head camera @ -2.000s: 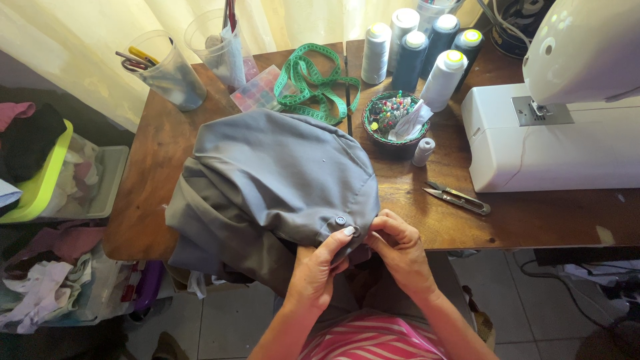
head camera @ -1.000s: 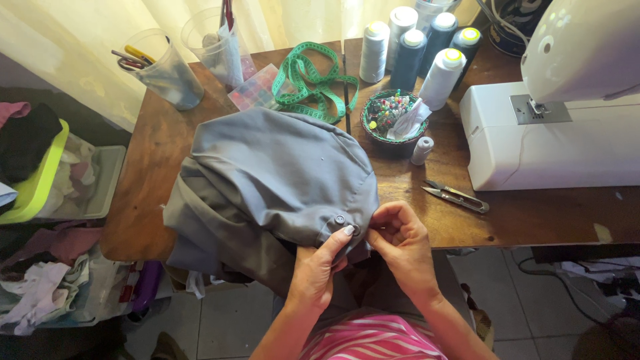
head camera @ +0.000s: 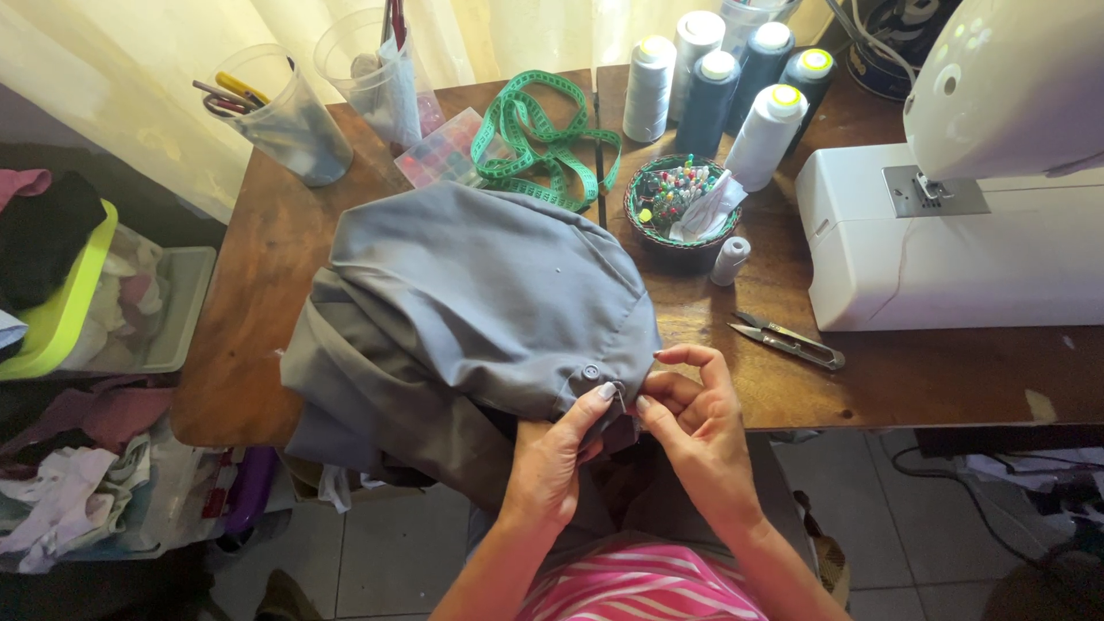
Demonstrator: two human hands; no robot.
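Grey fabric (head camera: 492, 276), a garment by its look, lies bunched over the front edge of the wooden table. My left hand (head camera: 561, 453) pinches its lower right edge, thumb on top beside a second button partly under the thumb tip. A round grey button (head camera: 590, 372) sits on the cloth just above that thumb. My right hand (head camera: 694, 414) is at the same edge, thumb and fingers bent close together by the cloth; whether they hold a needle or thread is too small to tell. Thread snips (head camera: 789, 340) lie to the right of my right hand.
Behind the fabric are a green tape measure (head camera: 548, 142), a plastic box (head camera: 453, 147) and plastic cups (head camera: 297, 121). A pin basket (head camera: 681, 203), a small spool (head camera: 730, 260) and several thread cones (head camera: 766, 134) stand right of them. A white sewing machine (head camera: 957, 250) is at right.
My right hand's fingers have shifted and spread slightly beside the fabric edge. My left hand keeps its pinch near the button, and the fabric lies much as before.
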